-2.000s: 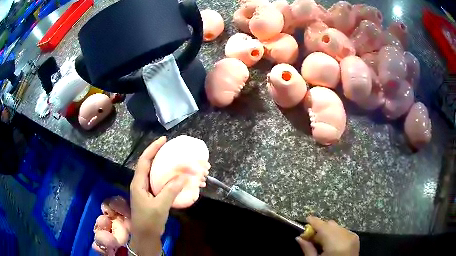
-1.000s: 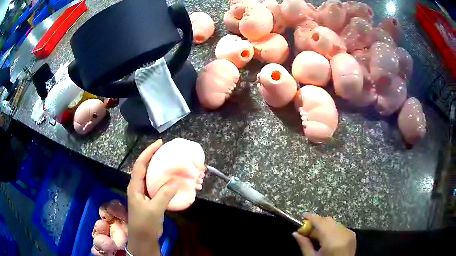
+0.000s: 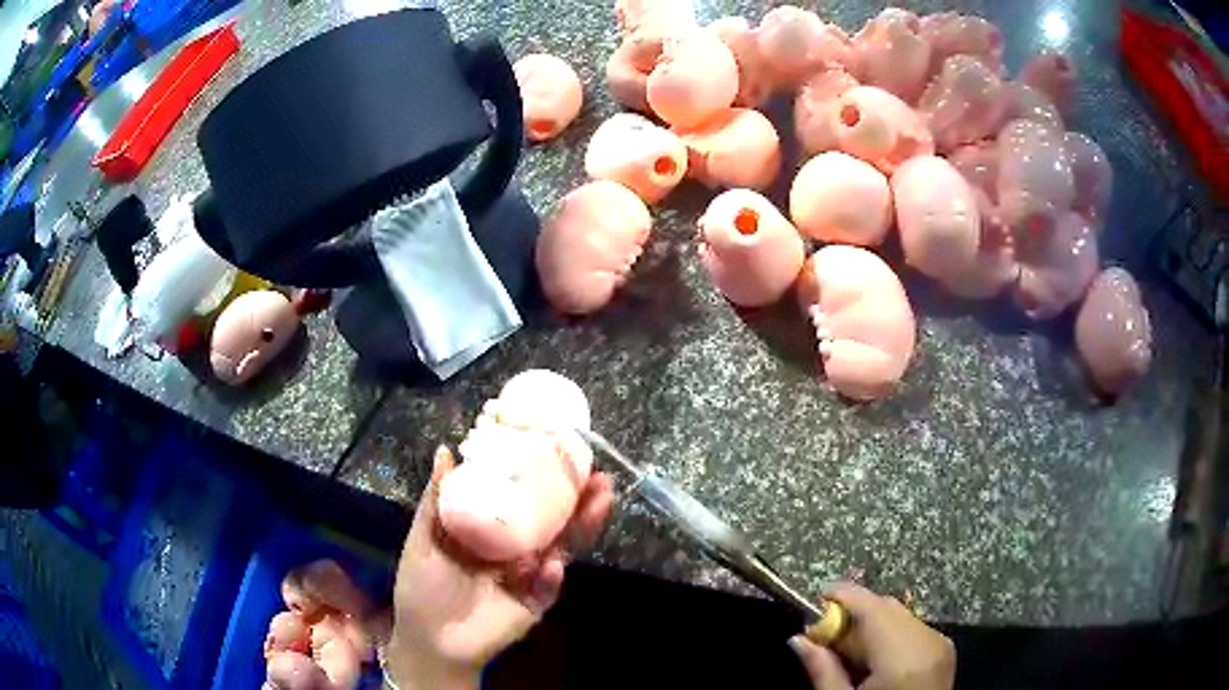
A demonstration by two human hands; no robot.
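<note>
My left hand (image 3: 472,586) holds a pink doll head (image 3: 516,472) from below, palm up, with its moulded lumpy side showing at the upper left. My right hand (image 3: 883,644) grips the yellowish wooden handle of a long metal hand tool (image 3: 708,523) at the bottom right. The tool's narrow tip meets the head's upper right side; whether it is inside an opening cannot be seen. Both hands are over the table's near edge.
A pile of pink doll heads (image 3: 964,101) lies on the speckled table (image 3: 984,499). A black drum (image 3: 344,128) with a pale cloth (image 3: 448,276) stands left. A separate head (image 3: 254,337) lies beside it. More heads (image 3: 317,634) are in a blue bin (image 3: 249,613). Red trays (image 3: 169,101) flank both sides.
My left hand has turned palm up and rotated the doll head, moving it slightly right. The tool tip has shifted slightly right with it. My right hand has barely moved.
</note>
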